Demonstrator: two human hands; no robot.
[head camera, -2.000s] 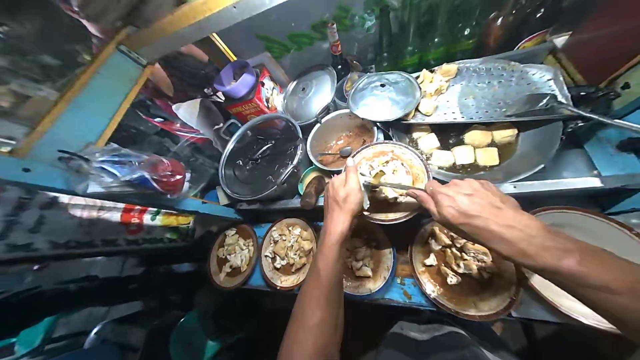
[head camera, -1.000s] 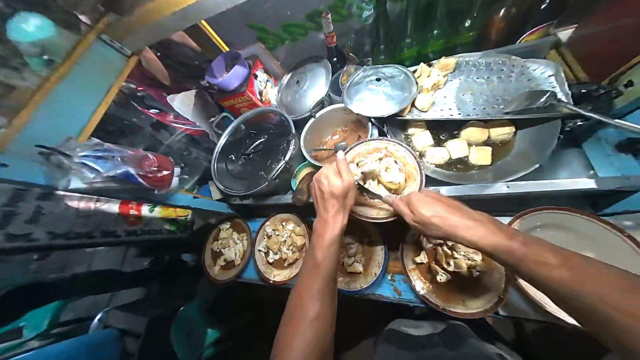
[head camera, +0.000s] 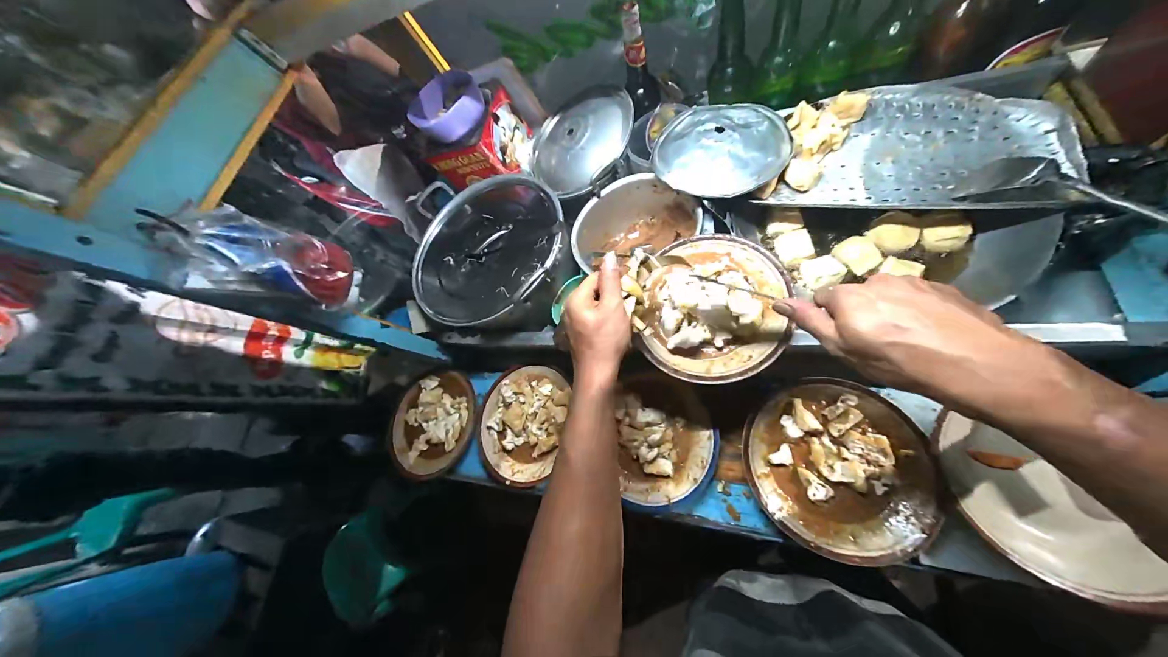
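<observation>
My left hand (head camera: 598, 315) is at the left rim of a raised plate (head camera: 712, 370), its fingers closed around tofu pieces (head camera: 633, 290); their grip is partly hidden. My right hand (head camera: 876, 324) comes from the right, gripping a thin metal utensil (head camera: 744, 288) that lies across the chopped white food (head camera: 703, 310) on that plate. The utensil's far end is hard to make out. Below the hands, several plates hold cut pieces in brown sauce, among them a large plate (head camera: 844, 538) and a smaller one (head camera: 525, 474). My left forearm partly covers the plate (head camera: 675, 488) between them.
A wok (head camera: 1013, 260) with frying tofu stands behind my right hand, below a perforated metal tray (head camera: 949, 137) with a ladle (head camera: 1013, 173). A sauce pot (head camera: 593, 224), a lidded pot (head camera: 488, 246) and metal lids (head camera: 721, 151) are behind the raised plate. A pale plate (head camera: 1049, 529) lies at right.
My left hand has moved from over the raised plate to its left rim. The utensil shows more plainly across the food now. The lower plates hold their places.
</observation>
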